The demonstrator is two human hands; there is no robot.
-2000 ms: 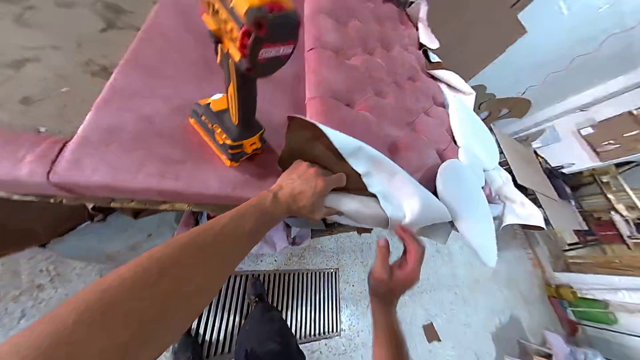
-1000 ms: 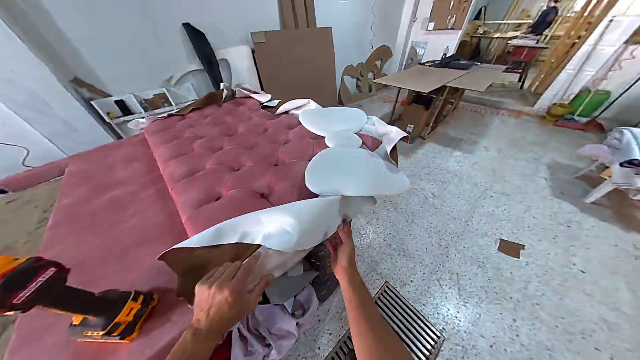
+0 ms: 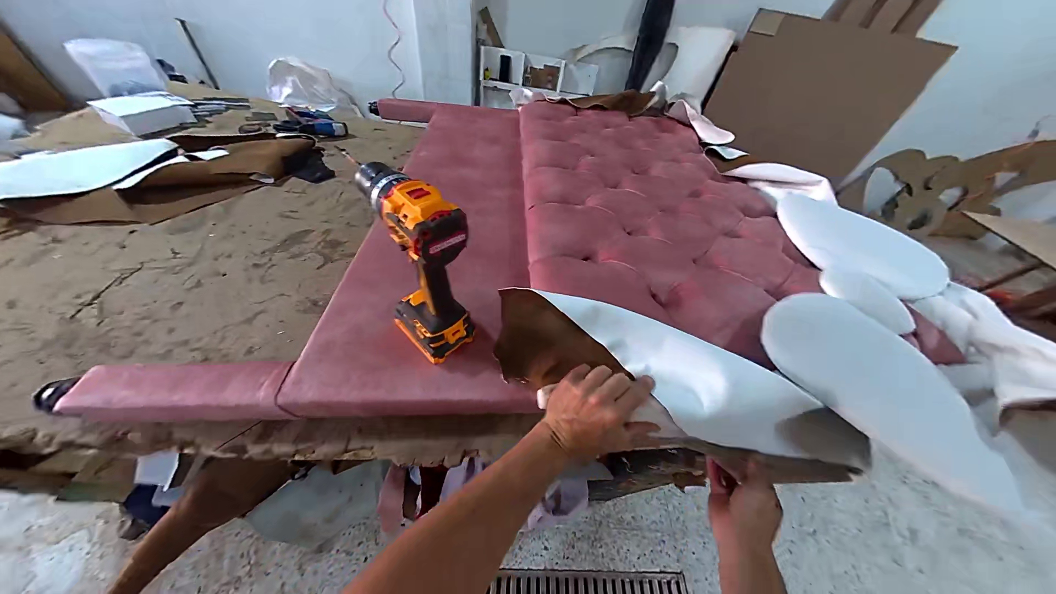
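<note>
A pink button-tufted upholstered headboard [image 3: 627, 190] lies on a cloth-covered table. Over its near edge is a piece of brown-and-white upholstery material [image 3: 685, 363], white side partly folded up. My left hand [image 3: 598, 411] grips the material at that edge, fingers curled over it. Lower and to the right, my right hand [image 3: 742, 499] pinches the hanging edge of the material; its fingertips are partly hidden. A yellow-and-black cordless drill [image 3: 425, 256] stands on its battery on the smooth pink panel, left of my left hand. White oval pieces [image 3: 891, 404] lie at the right corner.
Brown and white material scraps [image 3: 165, 177] and a blue power tool [image 3: 312, 124] lie on the table's left part. Large brown boards [image 3: 825, 91] lean on the wall. Fabric scraps hang under the near edge, above a floor grate [image 3: 590, 582].
The view has swung strongly. My right hand, free of the material two seconds ago, has taken hold of its lower edge. My left hand stays on the material.
</note>
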